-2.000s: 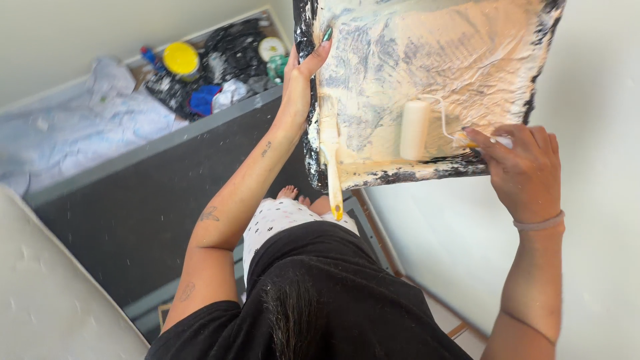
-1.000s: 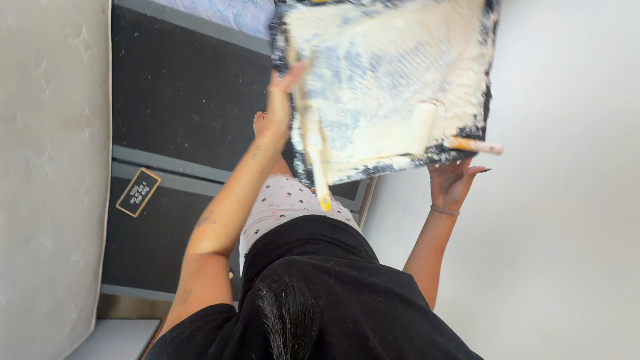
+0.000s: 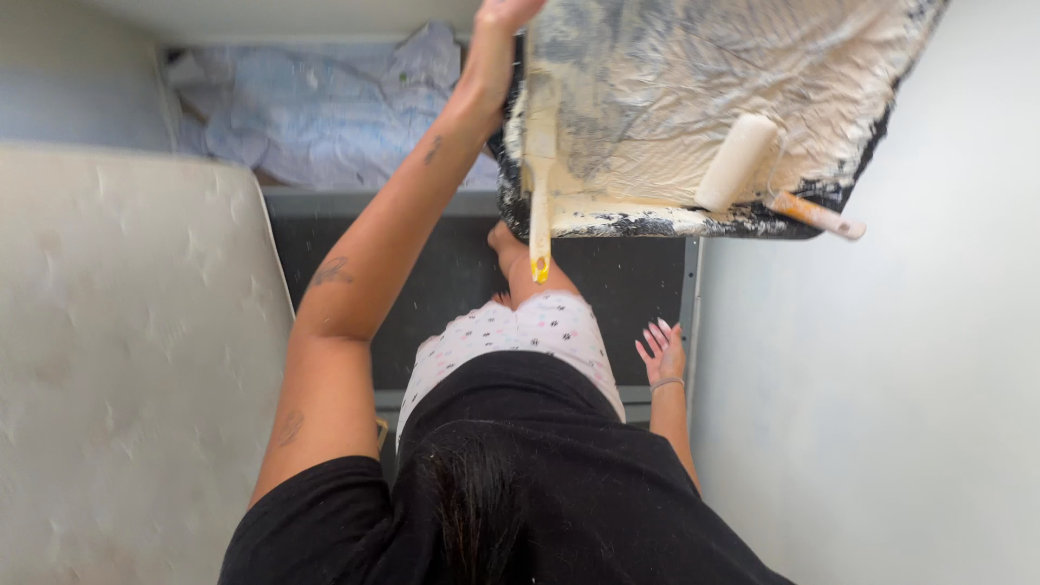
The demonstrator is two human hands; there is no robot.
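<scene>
My left hand (image 3: 510,15), cut off by the top edge of the view, holds the left side of a black paint tray (image 3: 650,224) smeared with cream paint. A paintbrush (image 3: 540,187) with a pale handle and yellow tip lies along the tray's left side, its handle over the near rim. At the tray's near right corner rests a small paint roller (image 3: 737,162), its orange and white handle (image 3: 816,215) sticking out past the rim. My right hand (image 3: 664,351) hangs low beside my hip, below the tray, fingers apart, holding nothing.
A pale mattress (image 3: 138,366) stands at the left. A white wall (image 3: 877,390) rises close on the right. Crumpled pale sheeting (image 3: 325,114) lies beyond the dark bed base (image 3: 341,284) under my bare feet and legs.
My right hand was at the roller handle, then under the tray's near right corner; now it is down by my hip, off the tray. My left hand stays on the tray's left side. The view has shifted.
</scene>
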